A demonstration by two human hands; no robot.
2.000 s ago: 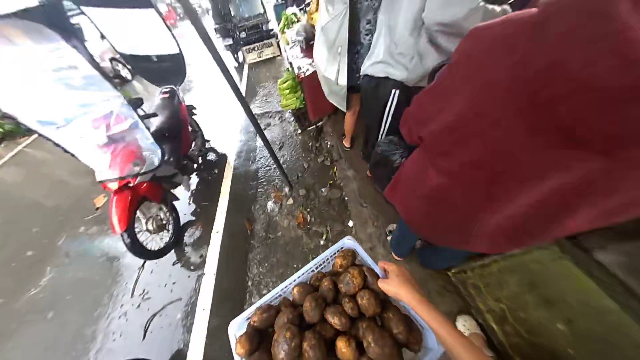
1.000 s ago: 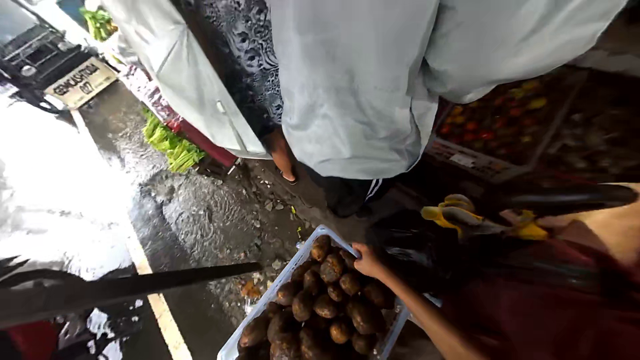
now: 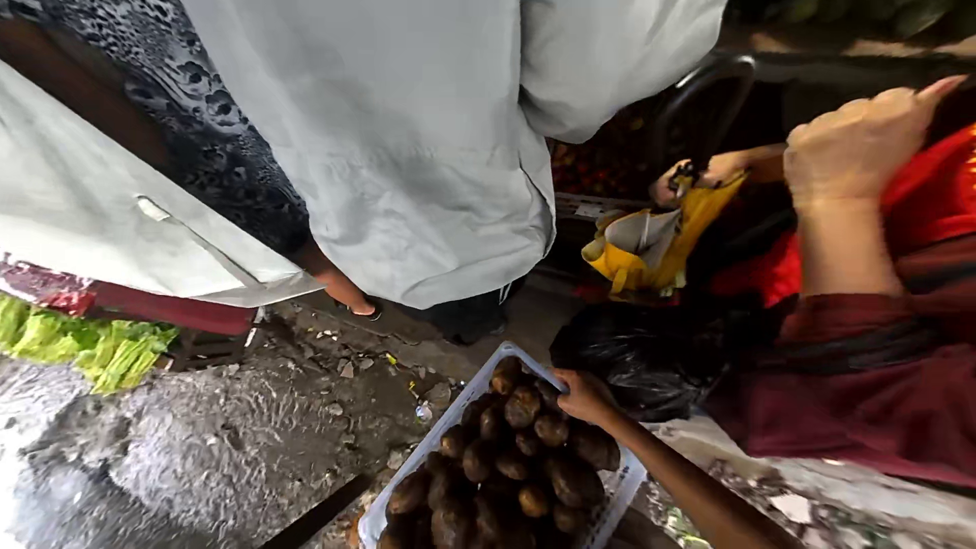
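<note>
A pale plastic crate (image 3: 446, 419) full of brown, round to oval produce (image 3: 526, 435), potato-like, is at the bottom centre. My right hand (image 3: 585, 396) grips the crate's far rim near its right corner, with the forearm reaching in from the lower right. My left hand is out of the frame. Just beyond my right hand lies a black plastic bag (image 3: 648, 366) beside a person in a dark red top.
People in a grey jacket (image 3: 396, 152) and a pale raincoat (image 3: 114, 206) stand close ahead. Another person's hands are near a yellow bag (image 3: 648, 248) at right. Leafy greens (image 3: 91, 347) sit at left. A dark pole (image 3: 320, 515) crosses the wet, littered ground.
The view has turned and come much closer to the people in grey and pale clothing. The red motorcycle has left the view. My right hand keeps its hold on the crate rim.
</note>
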